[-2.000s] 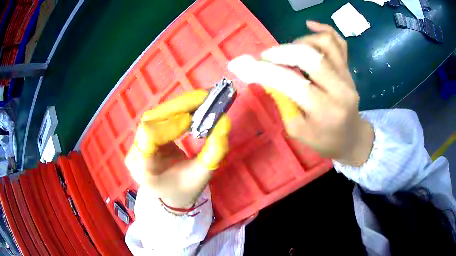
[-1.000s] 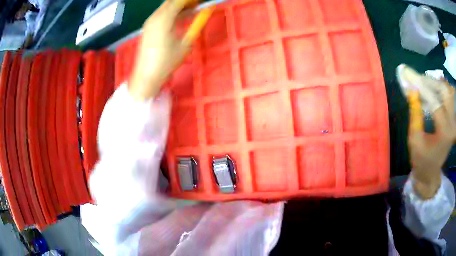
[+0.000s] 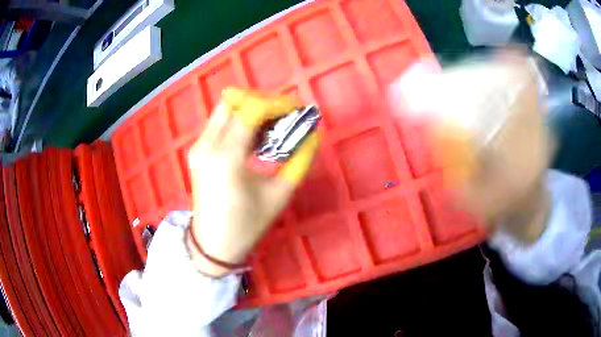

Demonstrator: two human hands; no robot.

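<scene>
My left hand [image 3: 240, 171], with yellow-orange finger cots, holds a shiny dark and silver metal watch [image 3: 288, 135] between its fingertips, above the red compartment tray [image 3: 369, 164]. My right hand [image 3: 507, 145] is strongly blurred at the right side of the tray. A white wiping cloth [image 3: 428, 92] covers its fingertips, which point towards the watch without touching it. Small dark parts [image 3: 149, 232] show partly in the tray's lower left pockets, mostly hidden by my left sleeve.
Stacked red trays [image 3: 46, 230] stand at the left. White fixture blocks [image 3: 125, 66] lie at the upper left. A whitish bottle [image 3: 487, 21] stands at the upper right, beside white wipes [image 3: 552, 36] and dark ribbed strips [image 3: 585, 99].
My left hand has come from the tray's far left edge to above its middle, now with a watch in it. My right hand has moved left from the bench to the tray. The view has turned.
</scene>
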